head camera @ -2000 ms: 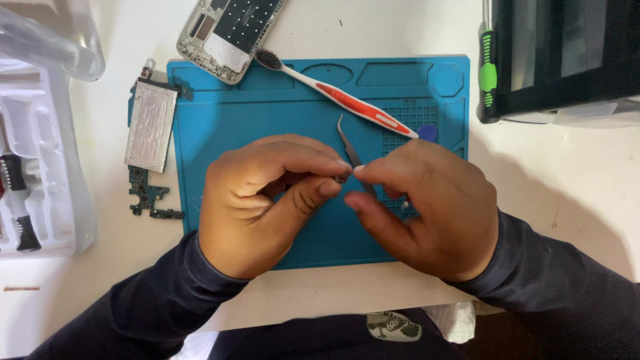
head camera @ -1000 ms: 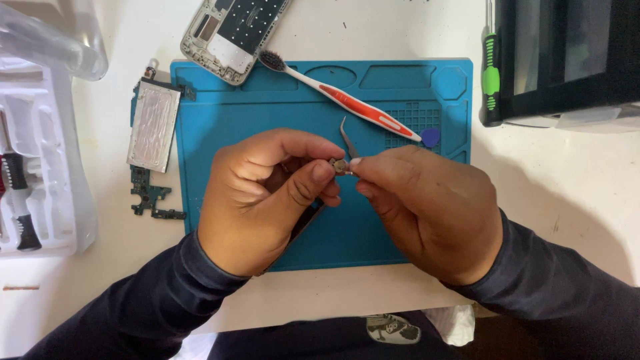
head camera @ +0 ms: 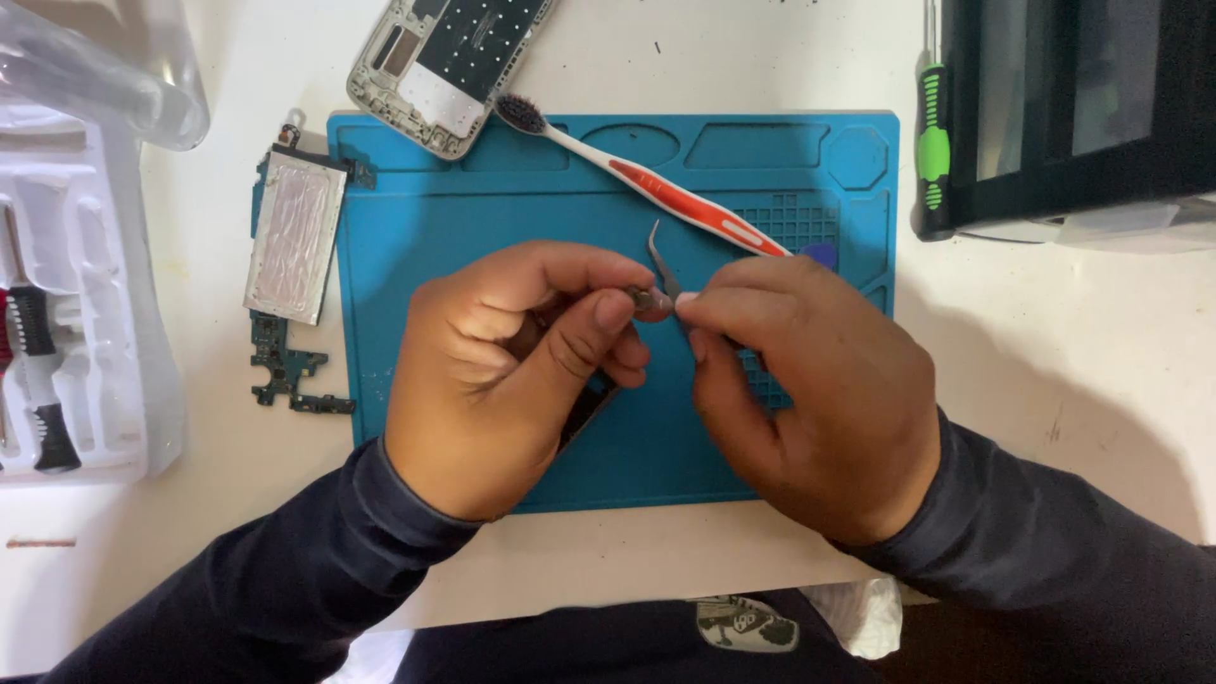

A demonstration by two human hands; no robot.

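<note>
My left hand [head camera: 503,380] pinches a small metallic part [head camera: 642,298] between thumb and forefinger above a blue silicone work mat [head camera: 532,228]. Just to its right is my right hand [head camera: 807,389], thumb and forefinger close together near the part; whether anything is between them I cannot tell. Curved-tip tweezers [head camera: 665,266] show between the hands, their lower part hidden by my right fingers. Under my left hand a dark flat object [head camera: 584,413] is mostly covered. A toothbrush [head camera: 665,195] with dark bristles lies across the mat's upper part.
A phone frame [head camera: 446,76] overlaps the mat's top edge. Left of the mat are a phone circuit board [head camera: 275,366] and a silvery flat module [head camera: 296,237]. A white plastic tray [head camera: 104,285] holds screwdrivers. A green-and-black screwdriver [head camera: 934,152] lies by a black case [head camera: 1064,114]. A blue pick [head camera: 819,254] is partly hidden.
My right fingertips have drawn slightly away from the small part, which they touched one second ago. My left hand keeps its pinch on it.
</note>
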